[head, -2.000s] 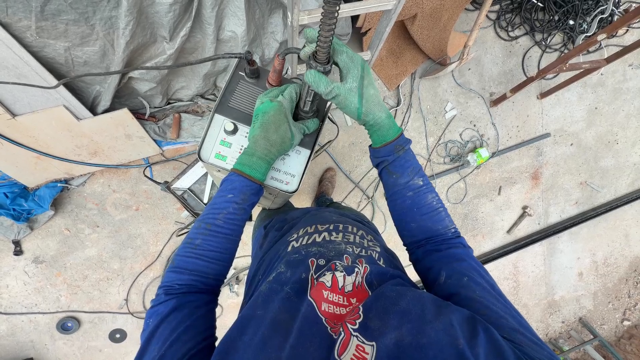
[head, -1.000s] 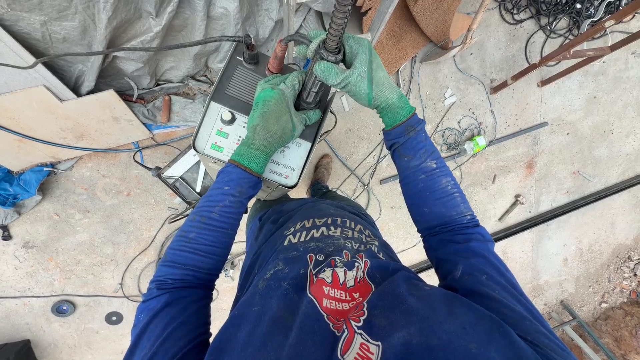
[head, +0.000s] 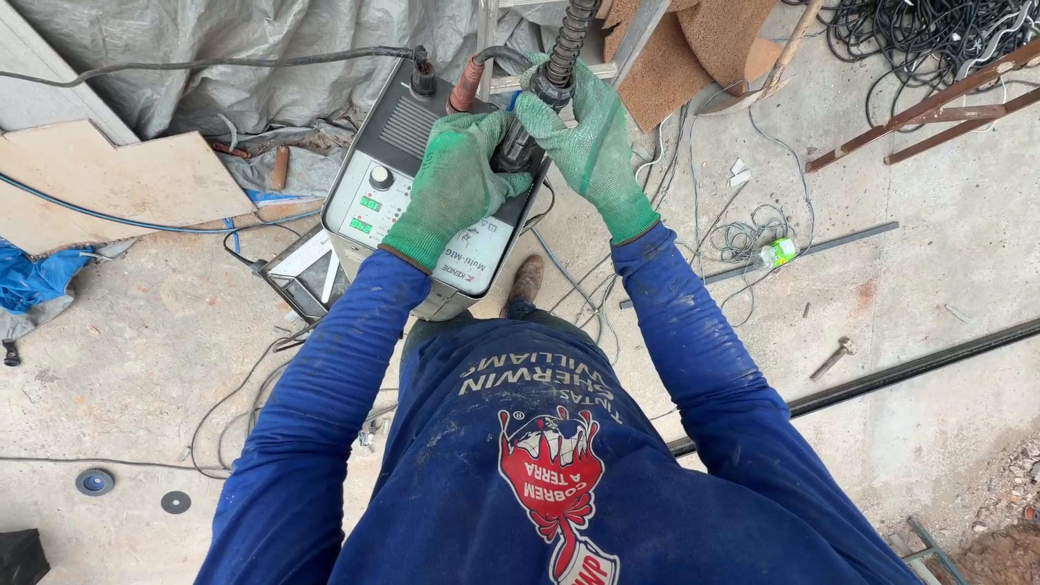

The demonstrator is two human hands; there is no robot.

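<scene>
A Kende Multi-MIG welding machine (head: 382, 195) stands below my hands, its green displays lit. My left hand (head: 455, 179), in a green glove, grips the lower black part of a cable connector (head: 513, 150) over the machine's top. Also gloved in green, my right hand (head: 581, 134) is closed around the upper part of the same connector, where a ribbed spring sleeve (head: 573, 36) rises from it. A red-brown cable plug (head: 465, 85) and a black cable plug (head: 422, 75) sit at the machine's far edge. The connector's lower end is partly hidden by my left hand.
A ladder (head: 642, 41) stands behind the machine, before a grey tarp (head: 268, 41). Loose cables (head: 581, 284) run by my boot (head: 528, 276). On the right lie a metal bar (head: 918, 367), a bolt (head: 833, 357), a bottle (head: 778, 253) and rusty steel frames (head: 934, 114).
Both hands stay on the connector at the machine. My right hand's fingers have shifted around its upper part.
</scene>
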